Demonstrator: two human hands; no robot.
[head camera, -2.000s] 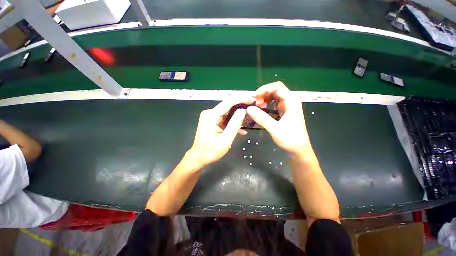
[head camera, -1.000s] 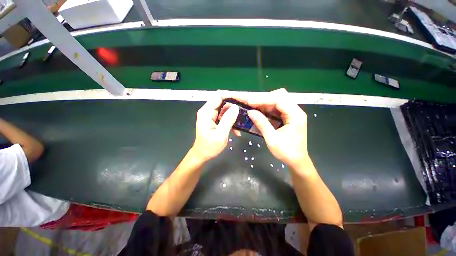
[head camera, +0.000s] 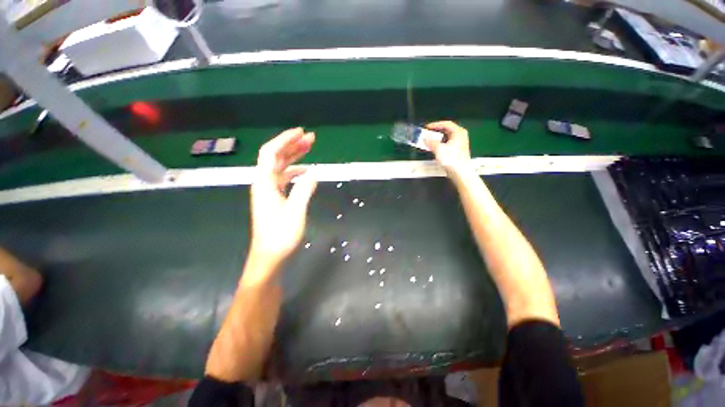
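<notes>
My right hand (head camera: 451, 146) holds one end of a keypad phone (head camera: 409, 135) over the green conveyor, just beyond the white rail. Whether the phone touches the belt I cannot tell. My left hand (head camera: 280, 191) is raised over the bench and the rail, empty, with its fingers apart. Several tiny white parts (head camera: 378, 246) lie scattered on the dark green bench between my forearms.
The conveyor belt (head camera: 318, 139) carries other phones at left (head camera: 214, 146) and right (head camera: 568, 129). A grey post (head camera: 95, 131) slants at left. A black plastic-wrapped stack (head camera: 684, 230) stands at right. A coworker's arm (head camera: 17, 274) shows at the left edge.
My hands have parted. My right hand has carried the phone forward over the belt; my left hand has let go and moved left. The view has shifted, and the belt phones appear further left.
</notes>
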